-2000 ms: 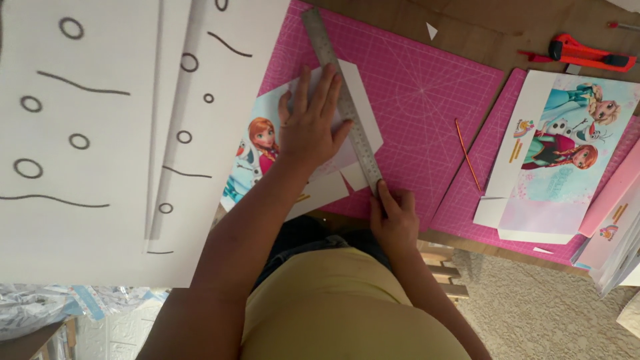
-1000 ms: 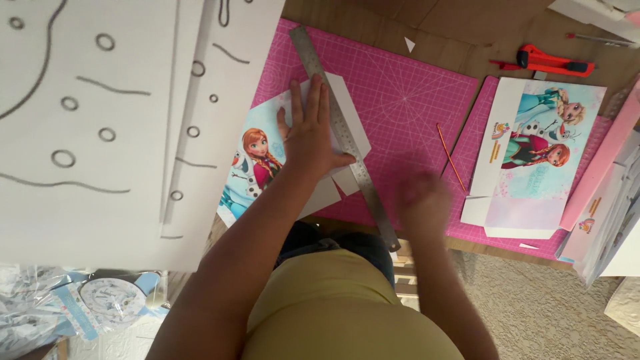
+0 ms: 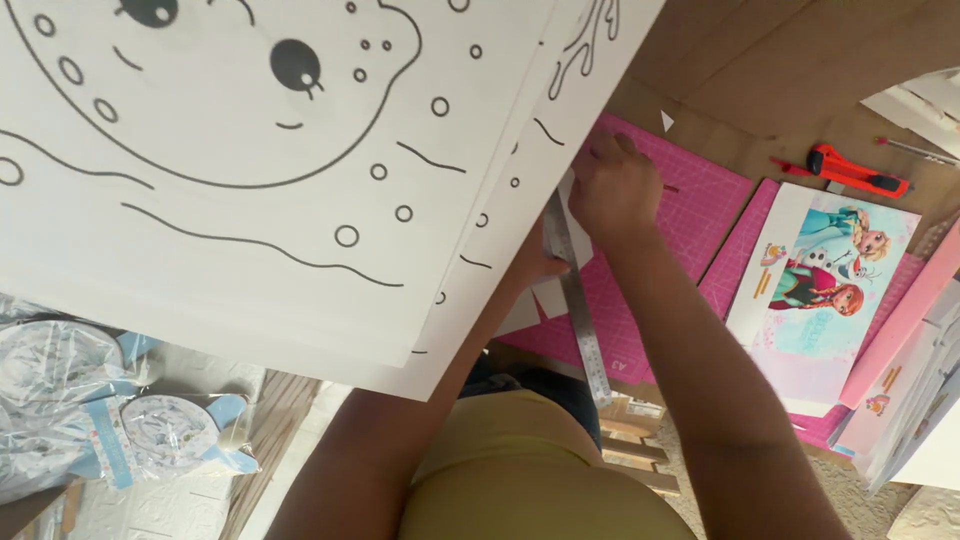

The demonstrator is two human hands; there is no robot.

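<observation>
My left hand lies over the printed card, its thumb stretched out onto the steel ruler; large paper sheets hide its fingers. The ruler slants across the card and the pink cutting mat. Above the ruler's visible upper part, my right hand is closed around a thin reddish stick-like tool, whose end shows at its right side; the sheets partly cover the fingertips. A second printed card with cartoon figures rests at the right, on another pink mat.
White sheets with black line drawings overhang the left and centre. An orange-red snap-off utility knife lies behind the right card. A white paper scrap is on the brown table. Clear-wrapped blue and white items are at lower left.
My right hand has moved from the ruler's near end up toward its far part and has taken hold of the thin stick that lay on the mat. The sheets now cover much of my left hand.
</observation>
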